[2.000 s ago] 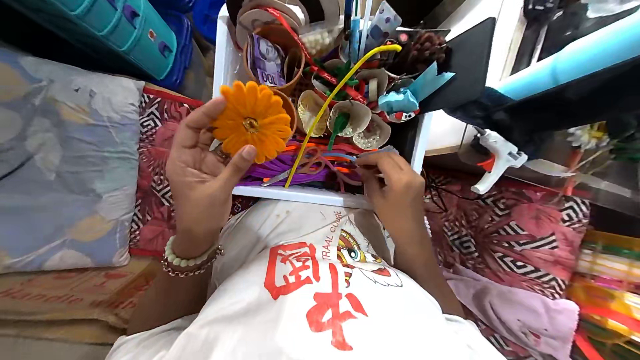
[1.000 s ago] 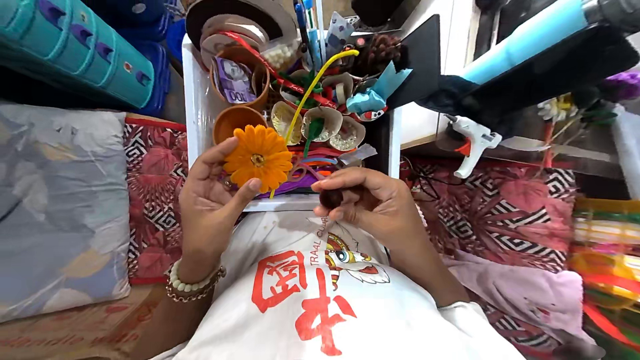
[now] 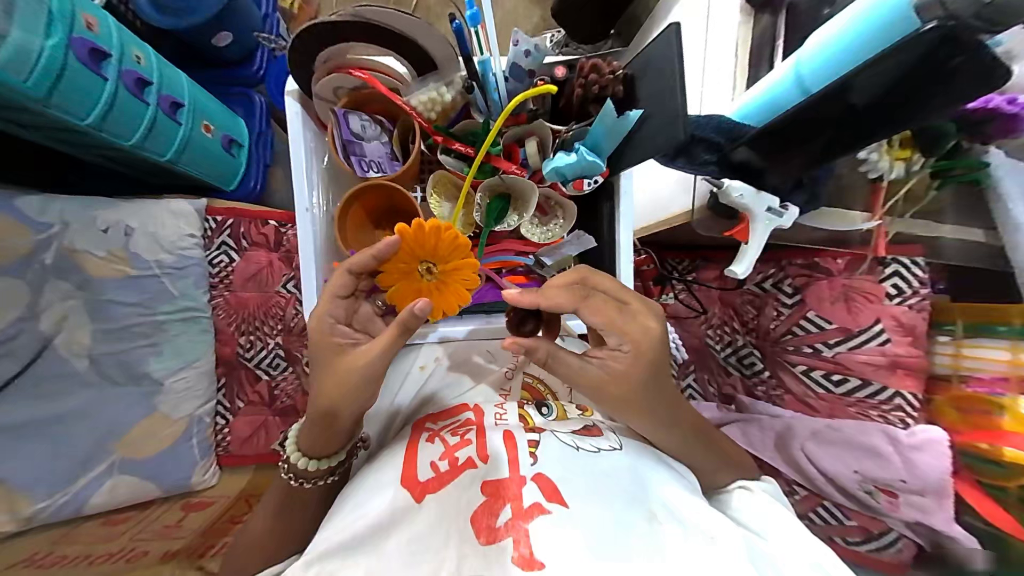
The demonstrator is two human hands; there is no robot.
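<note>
My left hand [image 3: 360, 320] holds an orange flower [image 3: 440, 260] by its edge, thumb in front and fingers behind, with its face turned up to me. A yellow pipe cleaner [image 3: 494, 140] rises from behind the petals. To the right, my right hand [image 3: 600, 336] pinches a small dark brown round piece [image 3: 524, 320] between thumb and fingers, apart from the flower. Both hands are over the near rim of a white craft tray [image 3: 307, 232], where purple, red and blue pipe cleaners [image 3: 504, 280] lie. What the piece is made of, I cannot tell.
In the tray stand a brown pot [image 3: 412, 152] with a banknote, an orange pot [image 3: 376, 212], paper cups [image 3: 546, 216], pens [image 3: 480, 64] and a blue ribbon [image 3: 588, 152]. A white glue gun [image 3: 752, 220] lies at the right. Teal drawers [image 3: 144, 96] stand left, above a pillow [image 3: 96, 352].
My right hand has come away from the pipe cleaners in the tray and now holds the dark brown piece nearer my body. The orange flower has stayed in my left hand.
</note>
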